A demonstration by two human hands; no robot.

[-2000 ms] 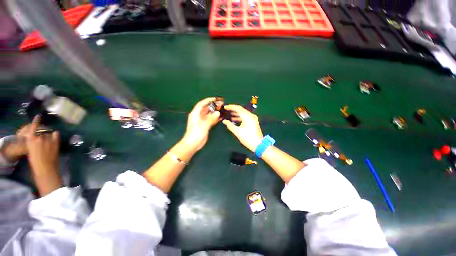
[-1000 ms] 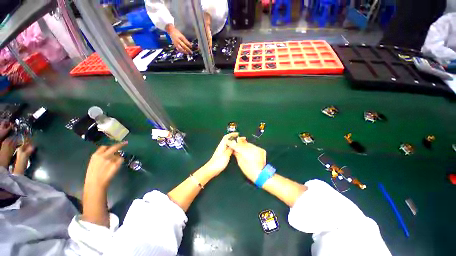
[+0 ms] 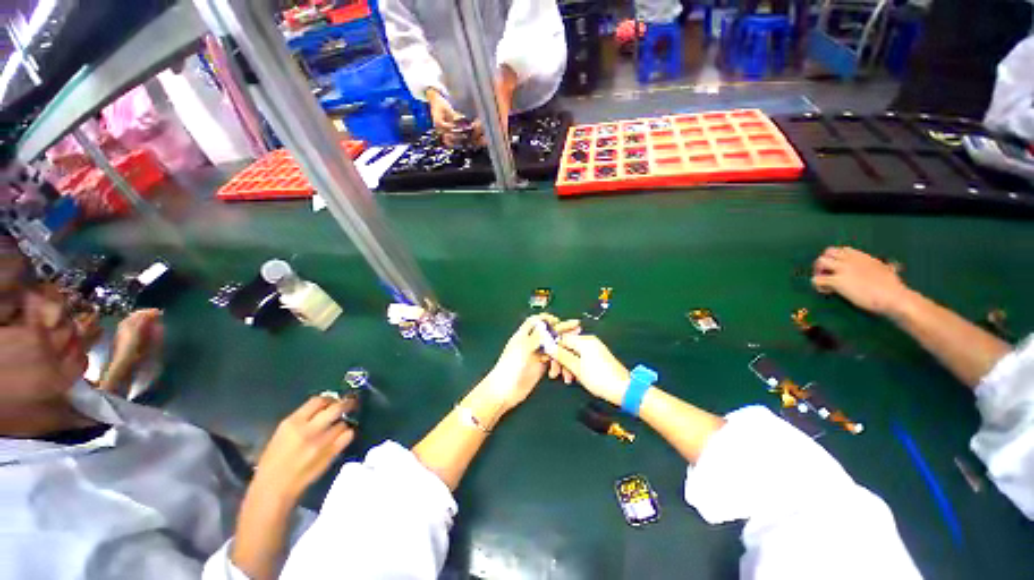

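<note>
My left hand (image 3: 519,365) and my right hand (image 3: 592,365) meet near the middle of the bench, fingertips pinched around a small pale piece (image 3: 549,341). My fingers hide most of it. An open watch housing (image 3: 637,500) lies below my right hand. A dark display module (image 3: 607,423) with an orange tail lies just under my hands. Behind them lie a small housing (image 3: 541,298) and an orange flex piece (image 3: 604,300). To the right lie another housing (image 3: 704,321), a display module (image 3: 813,329) and a group of displays with flex cables (image 3: 794,397).
Another person's hand (image 3: 858,279) reaches in at right. A neighbour's hand (image 3: 304,444) is at left. A metal post (image 3: 329,170), silver pieces (image 3: 429,325) and bottle (image 3: 308,304) stand left. A blue rod (image 3: 927,482) lies right. Red tray (image 3: 680,151) and black tray (image 3: 907,164) are behind.
The view has shifted, and another person's arm has come in from the right. A back-right housing no longer shows. The display module under my hands shows again. My hands stay together.
</note>
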